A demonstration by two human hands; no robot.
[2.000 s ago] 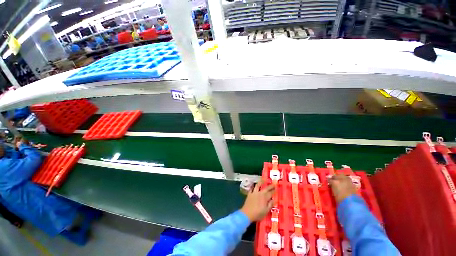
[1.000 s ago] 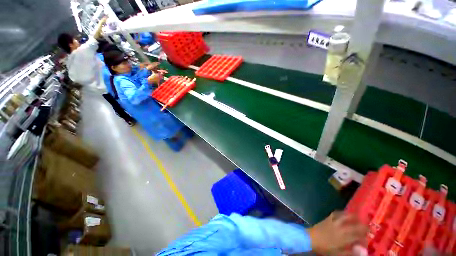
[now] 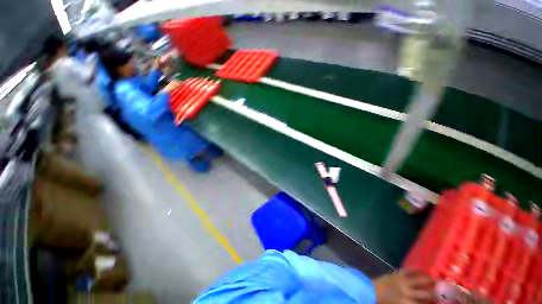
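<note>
A red tray (image 3: 496,252) at the lower right holds several watches with pale faces and pink straps. The view is blurred. My left hand (image 3: 407,287) is at the tray's near left corner, touching it or very close; its fingertips are blurred and I cannot tell if they grip. My right hand is not in view. A single watch (image 3: 331,189) with a pink strap and a white tag lies alone on the green surface, left of the tray.
A small pale round item (image 3: 416,200) sits between tray and white post (image 3: 410,133). A blue stool (image 3: 284,222) stands below the bench edge. At the far left, a person in a blue smock (image 3: 142,107) is beside a red tray (image 3: 193,98); another red tray (image 3: 248,65) lies behind.
The view has swung left, then shifted slightly. My left hand has moved from the tray's upper left to its near left corner. My right hand has left the picture.
</note>
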